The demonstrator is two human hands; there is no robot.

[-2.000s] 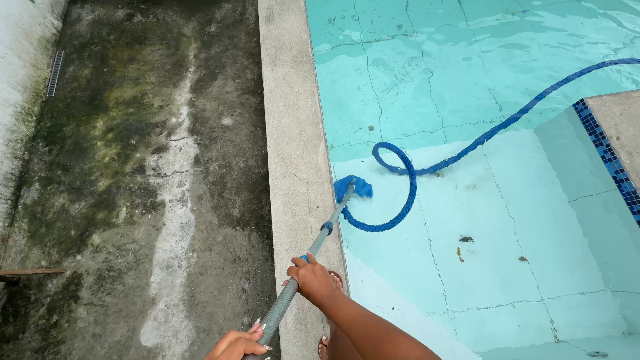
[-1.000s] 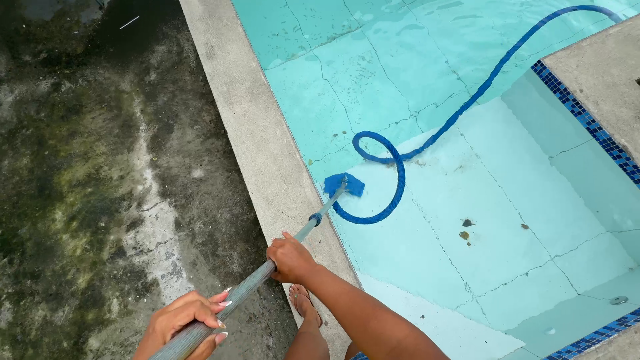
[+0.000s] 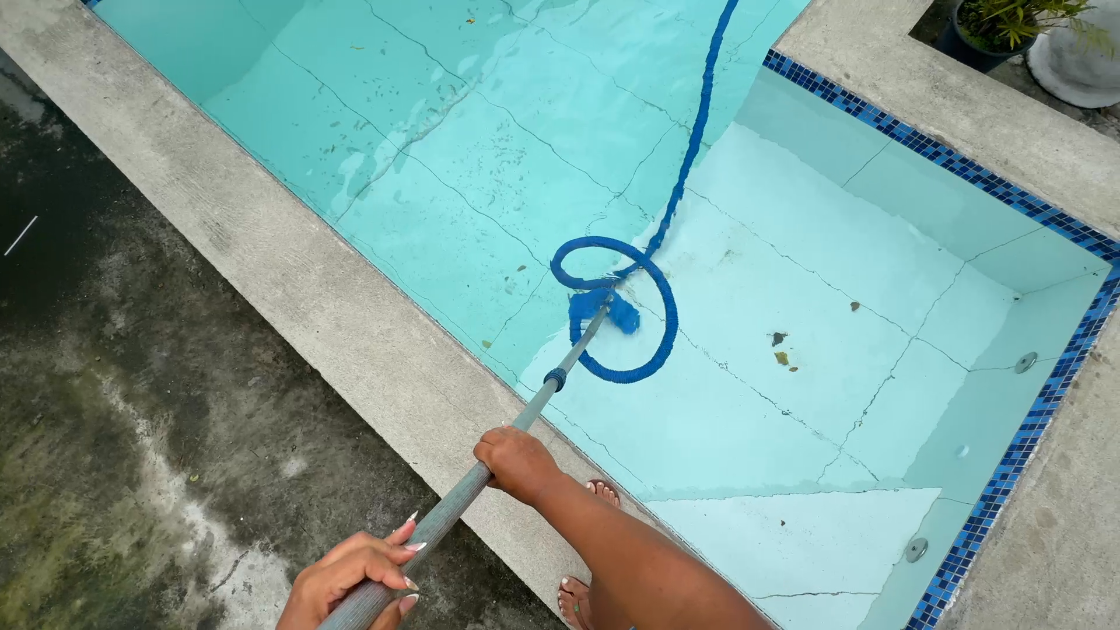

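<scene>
My right hand (image 3: 521,464) is closed around the middle of a grey telescopic pool pole (image 3: 451,506). Lower on the pole, my left hand (image 3: 359,573) wraps its fingers around the thick end. The pole slants up and right over the pool edge to a blue pool-cleaning head (image 3: 604,312) in the water. A blue ribbed pool hose (image 3: 674,319) makes a loop around the head, then runs up toward the top of the view. How the hose joins the head cannot be made out.
A concrete coping (image 3: 289,297) runs diagonally beside stained ground (image 3: 175,420). Both feet in sandals stand on the coping. Leaves (image 3: 780,358) lie in the shallow section, bordered by blue mosaic tiles (image 3: 927,144). A potted plant (image 3: 997,26) is at the top right.
The view has swung right, bringing the shallow section's corner and potted plant into sight. Both hands still hold the pole, and the cleaning head is now farther from the coping.
</scene>
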